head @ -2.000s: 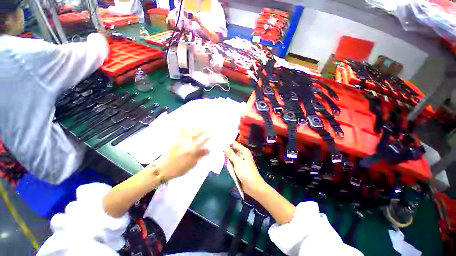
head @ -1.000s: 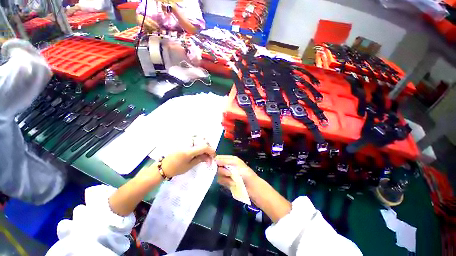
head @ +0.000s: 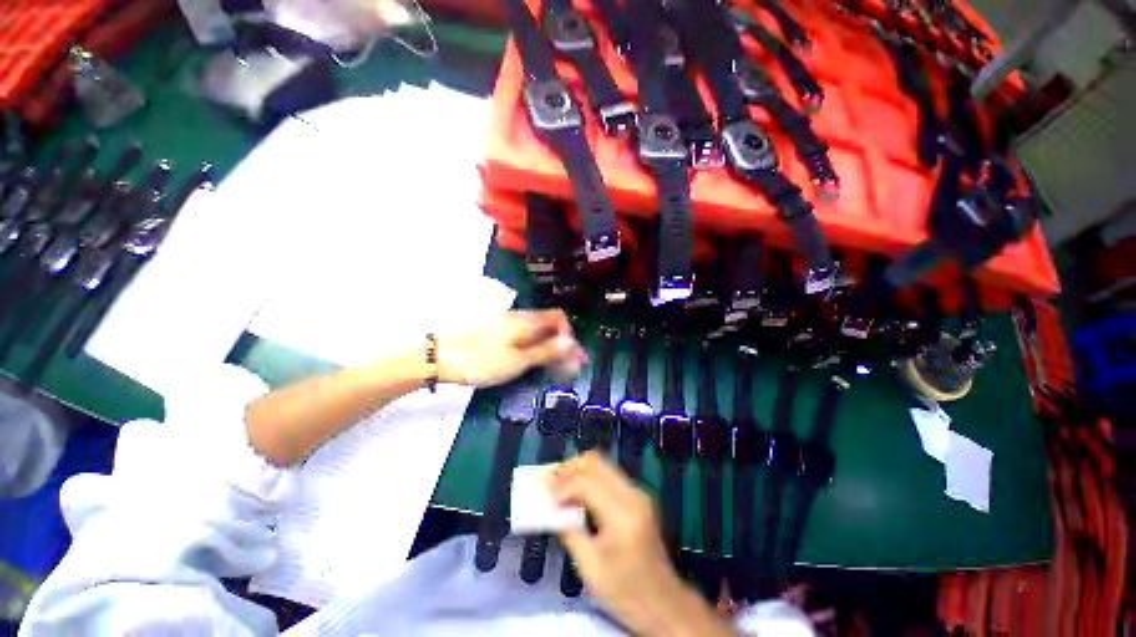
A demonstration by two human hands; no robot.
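Observation:
A row of black smartwatches (head: 675, 436) lies on the green bench in front of me, straps laid straight. My left hand (head: 505, 348) is above the left end of the row, fingertips pinched on a small pale film piece (head: 567, 361), blurred. My right hand (head: 610, 523) is below the row and holds a white card (head: 544, 499) over the lower straps. The leftmost watch (head: 518, 404) shows a paler face than the others. A long white sheet (head: 374, 485) with faint print lies under my left forearm.
Stacked white sheets (head: 361, 199) lie at the left. Red foam trays (head: 822, 187) with hanging watches stand behind the row. More watches (head: 94, 237) lie far left. A yellowish tape roll (head: 937, 377) and white scraps (head: 968, 470) are at the right. A clear bottle (head: 102, 87) stands upper left.
The view has tilted down to the watch row. My hands have parted; the left moved over the watches with the small piece, and the right moved lower with the card.

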